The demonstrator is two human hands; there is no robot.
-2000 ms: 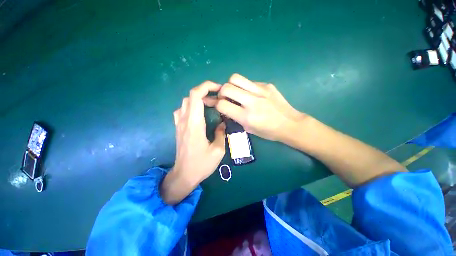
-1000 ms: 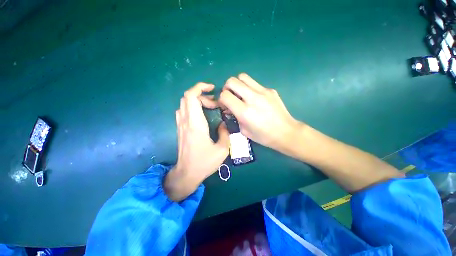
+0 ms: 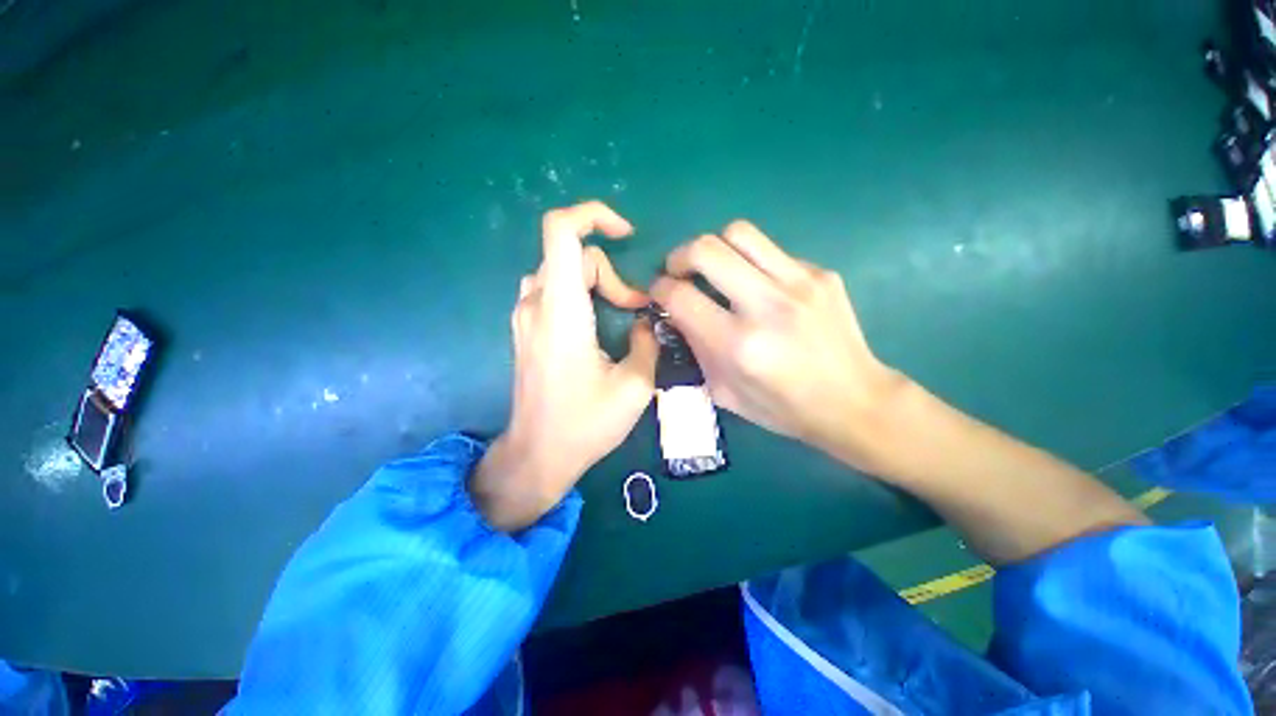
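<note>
A black phone body [image 3: 689, 420] with a bright white rectangle lies on the green bench at centre. My left hand [image 3: 581, 329] has its thumb and a finger at the phone's top end, on its left side. My right hand [image 3: 763, 329] has its fingertips on the same end from the right. A small dark part shows between the fingertips; its details are hidden. A small oval part [image 3: 640, 495] with a white rim and dark centre lies left of the phone's lower end, apart from my hands.
Another open phone body [image 3: 115, 371] with a silvery board lies at the far left, with a small white-rimmed part [image 3: 115, 487] at its lower end. A pile of black phones [image 3: 1252, 126] is at the right edge, one phone [image 3: 1215, 221] lying beside it. The bench edge runs below.
My left fingers have closed in on the phone's top end, with the index finger raised and spread. The small dark part there shows more now. The whole view has shifted slightly.
</note>
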